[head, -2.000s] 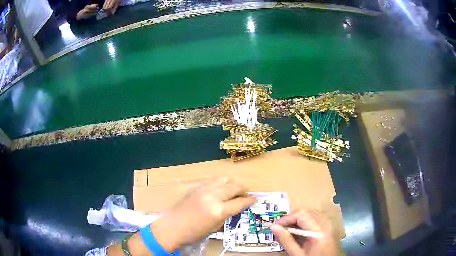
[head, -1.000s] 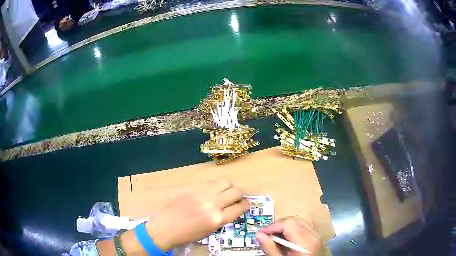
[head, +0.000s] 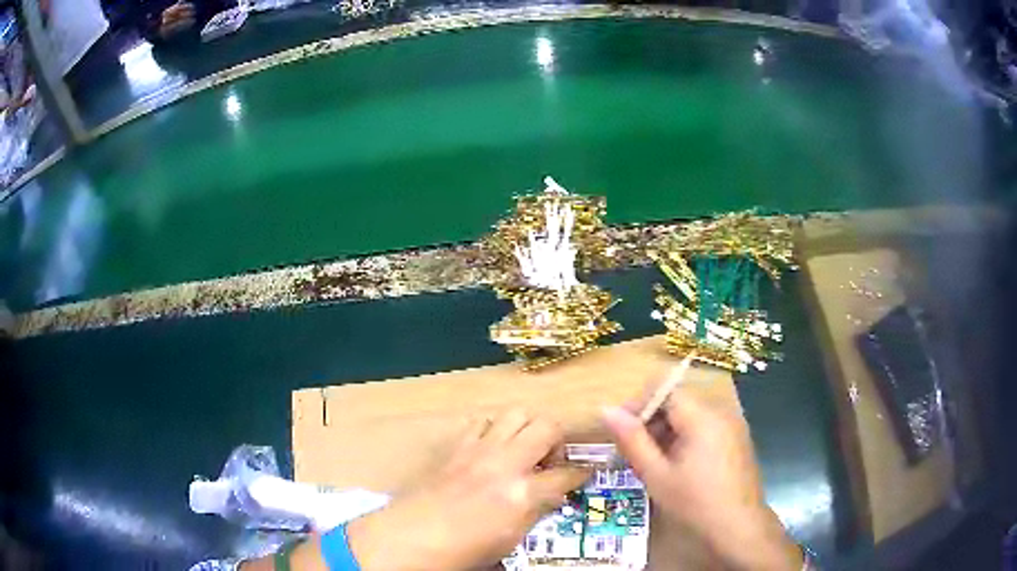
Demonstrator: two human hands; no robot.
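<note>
A white open housing (head: 625, 543) with a green circuit board (head: 580, 522) inside lies on the cardboard mat (head: 368, 429). My left hand (head: 491, 480), bare with a blue wristband, rests over the housing's upper left part, its fingertips at the top edge; whether it grips the housing is partly hidden. My right hand (head: 697, 457) holds a pale pencil-like stick (head: 666, 390) between thumb and fingers, above and right of the housing, its tip pointing up and away. A power cord in a clear plastic bag (head: 268, 496) lies left of the housing.
Beyond the mat lie a bundle of white lead wires with brass contacts (head: 549, 259) and a bundle of green lead wires (head: 727, 292). A cardboard tray (head: 831, 323) at right holds a black block (head: 906, 385). The green conveyor (head: 368, 167) runs behind. Another person's hand (head: 175, 16) shows at top left.
My right hand has moved up from the board, and the stick has swung to point away from me. My left fingers stay near the housing's top. The camera view has shifted slightly.
</note>
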